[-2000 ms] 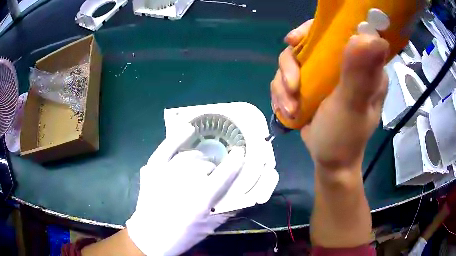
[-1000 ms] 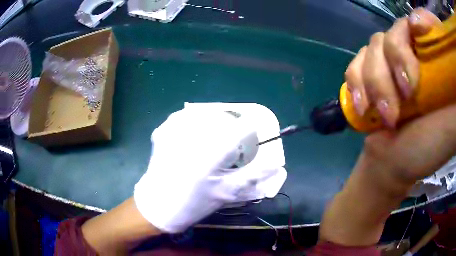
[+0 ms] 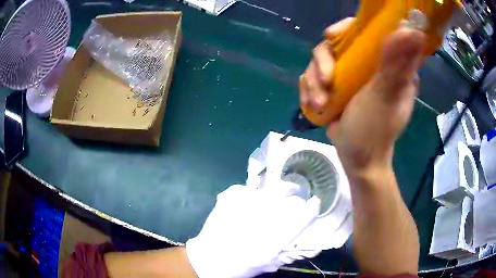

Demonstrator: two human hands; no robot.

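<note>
A white blower housing lies near the bench's front edge, its round opening up and the slotted blower wheel showing inside. My gloved left hand holds the housing from the left, fingers over the opening. My bare right hand grips the orange electric screwdriver, whose black nose points down-left at the housing's top corner. The bit's tip is at or just above that corner; contact cannot be told. Thin wires show below the housing.
A cardboard carton with a plastic bag of screws stands at left. Beside it are a pink fan and a smartphone. White housings stand at right. A black cord hangs right of my right arm.
The screwdriver has swung from pointing left to pointing down at the housing's corner. The housing has turned, and its opening is uncovered more. The view has shifted, so the carton appears further right.
</note>
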